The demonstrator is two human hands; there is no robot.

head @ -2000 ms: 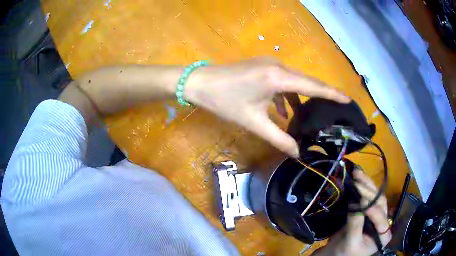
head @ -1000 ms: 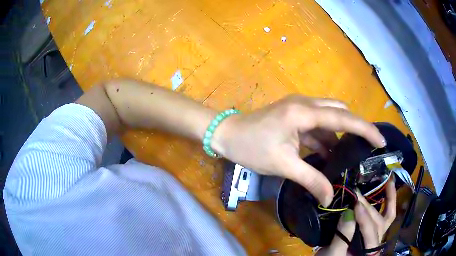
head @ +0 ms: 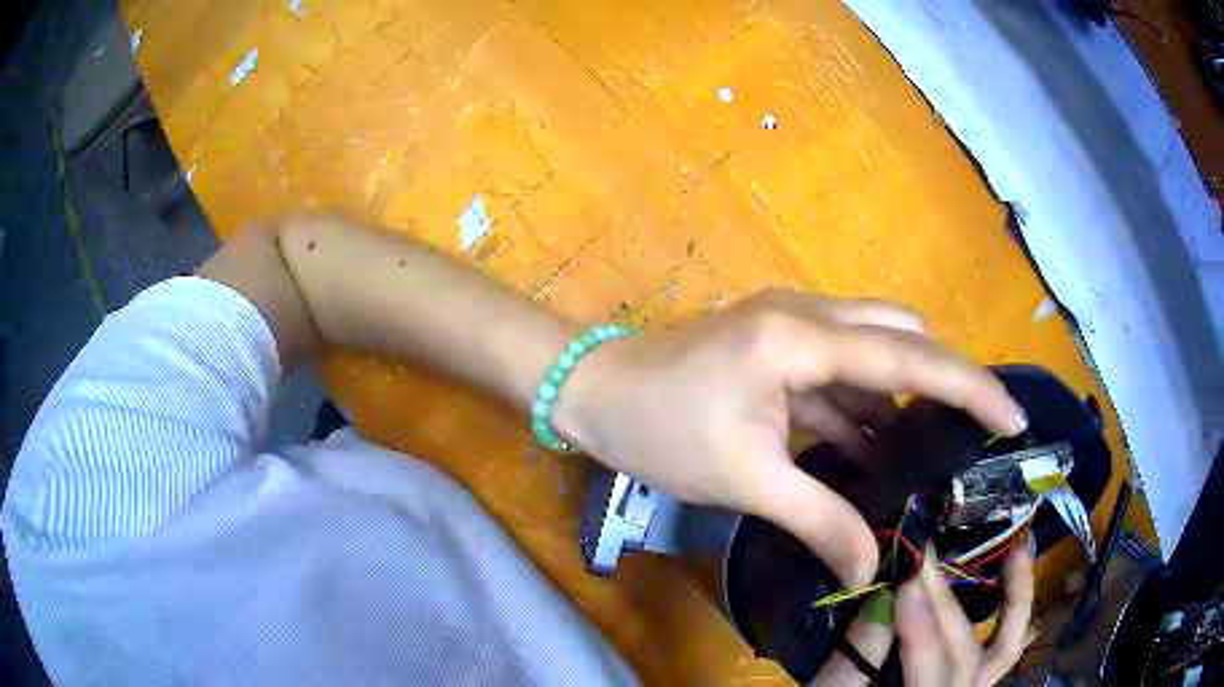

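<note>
The black base housing (head: 754, 591) is at the lower right, its opening full of thin red, yellow, white and black wires. The black rounded camera head (head: 1070, 413) is above and right of it, with a circuit board (head: 991, 486) and a pale flat strip (head: 1070, 513) showing. My left hand (head: 752, 403), with a green bead bracelet, spans the head and the housing opening, fingers on the head and thumb by the wires. My right hand (head: 940, 624) is at the bottom, cut off by the edge, its fingers in among the wires (head: 969, 561). Exact finger contacts are partly hidden.
A silver-white bracket (head: 620, 523) lies on the scratched orange table (head: 443, 81) left of the housing. A black rod (head: 1103, 564) and another dark camera unit (head: 1165, 631) are at the right. A white-grey strip (head: 1060, 175) runs along the table's far side.
My left hand has moved down and right, closing over the head and housing. My right hand has moved from the housing's side in among the wires. The head has shifted right and down.
</note>
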